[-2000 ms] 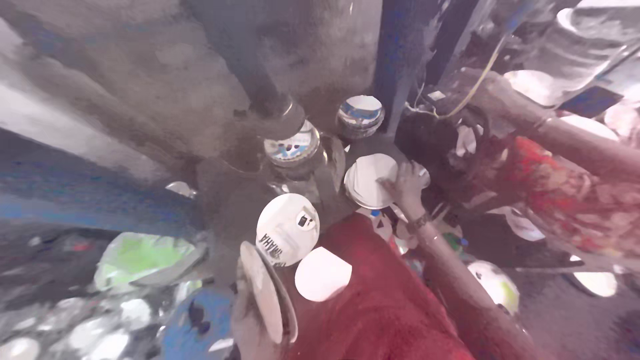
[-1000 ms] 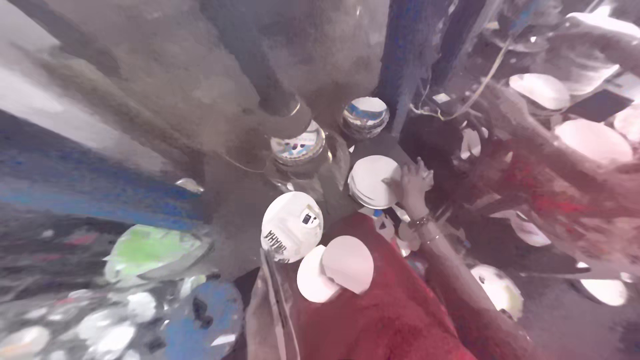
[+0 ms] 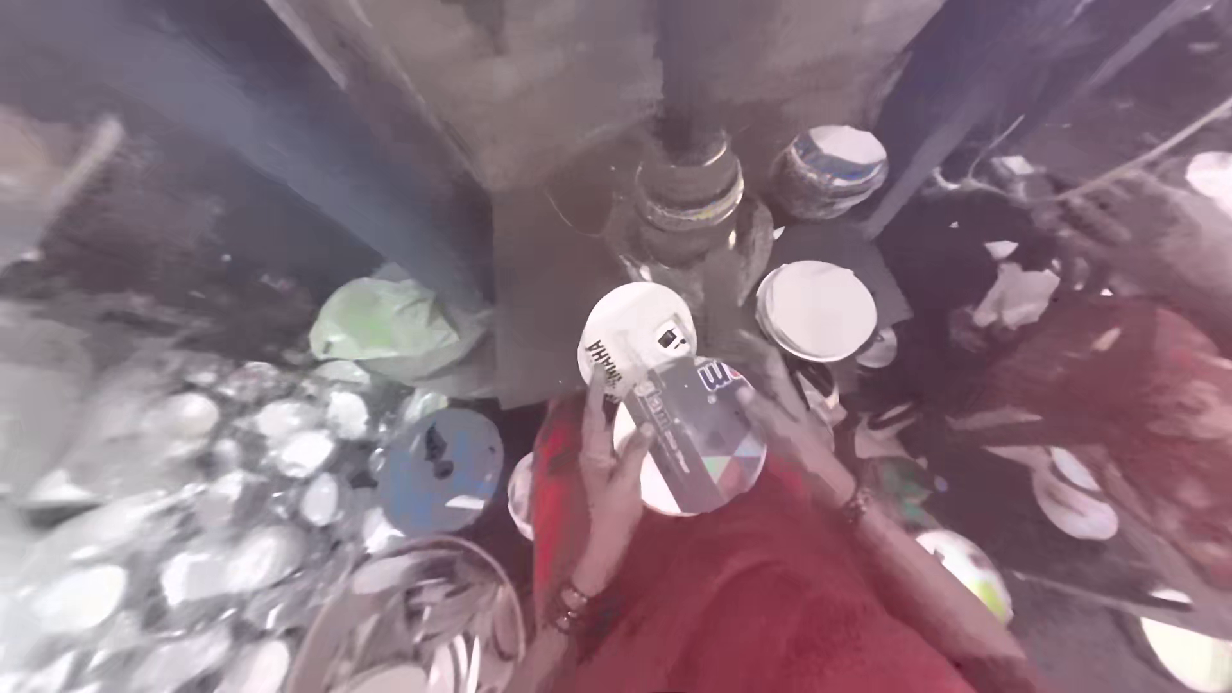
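Observation:
My left hand [image 3: 611,472] is at the left edge of a grey-and-white printed round disc [image 3: 707,443], its thumb over the rim. At the disc's right edge is my right hand [image 3: 789,419], fingers blurred; the disc appears held between both. Partly under it lies a plain white disc [image 3: 630,438] on the red cloth of my lap. A white disc with black print [image 3: 630,332] lies just above, in front of a dark machine part with a round metal end [image 3: 688,188]. A stack of white discs [image 3: 818,308] stands to the right.
Another round stack [image 3: 833,168] sits at the back right. On the left are a green plastic bag [image 3: 385,322], a blue round piece [image 3: 441,472], many shiny round pieces [image 3: 231,539] and a round container [image 3: 515,587]. Another person in red [image 3: 1116,414] is at right.
My right hand has moved left from the stack to the printed disc. My left hand, earlier low beside thin discs seen nearly edge-on, is now at the printed disc. The view has shifted left.

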